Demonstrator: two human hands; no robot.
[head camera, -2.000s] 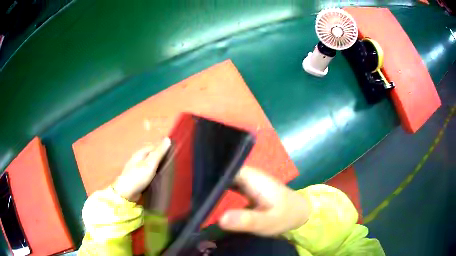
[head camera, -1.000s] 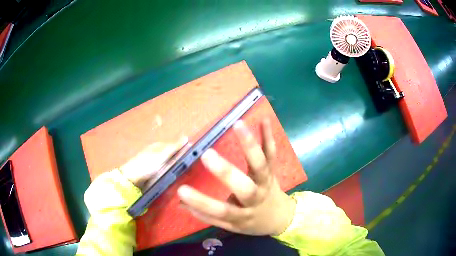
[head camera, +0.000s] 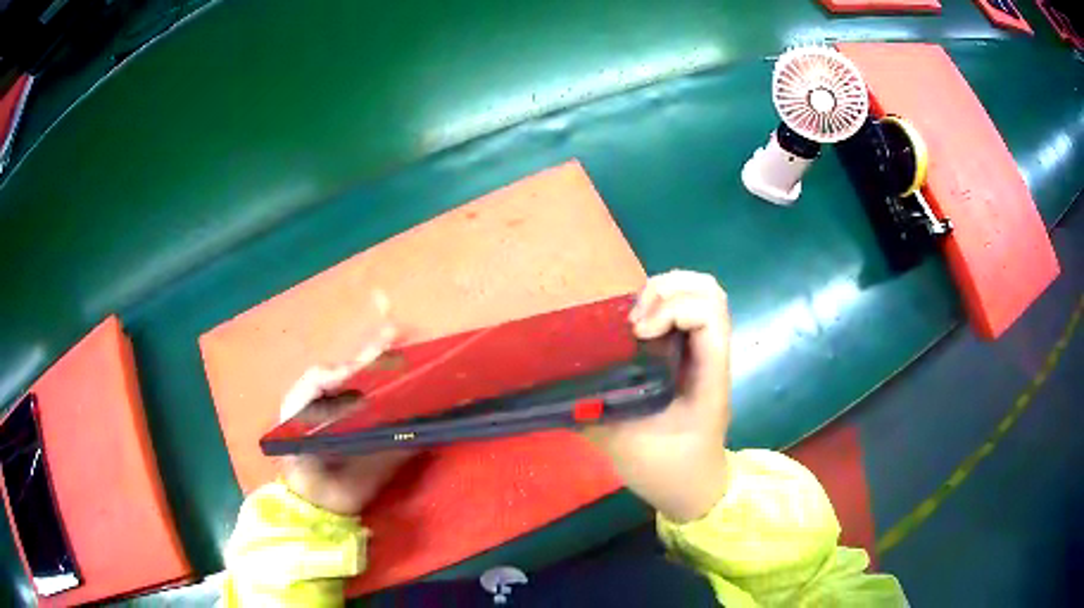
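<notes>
A tablet (head camera: 499, 362) is held nearly edge-on above an orange foam pad (head camera: 476, 244). Its glossy screen reflects the orange-red pad, and its dark long edge faces me, with gold contacts and a small red patch. My left hand (head camera: 339, 434) grips the tablet's left end, partly hidden behind it. My right hand (head camera: 684, 398) grips the right end, fingers over the top corner and palm beneath.
A white fan (head camera: 820, 95) stands at the upper right beside a black tape dispenser (head camera: 897, 178), which rests against another orange pad (head camera: 993, 202). At the left edge, a second tablet (head camera: 38, 499) lies on an orange pad (head camera: 113, 451). The green bench (head camera: 321, 131) extends behind.
The tablet has turned from a steep diagonal to nearly level, and its screen now shows. My right hand, spread and apart from it before, has closed on its right end.
</notes>
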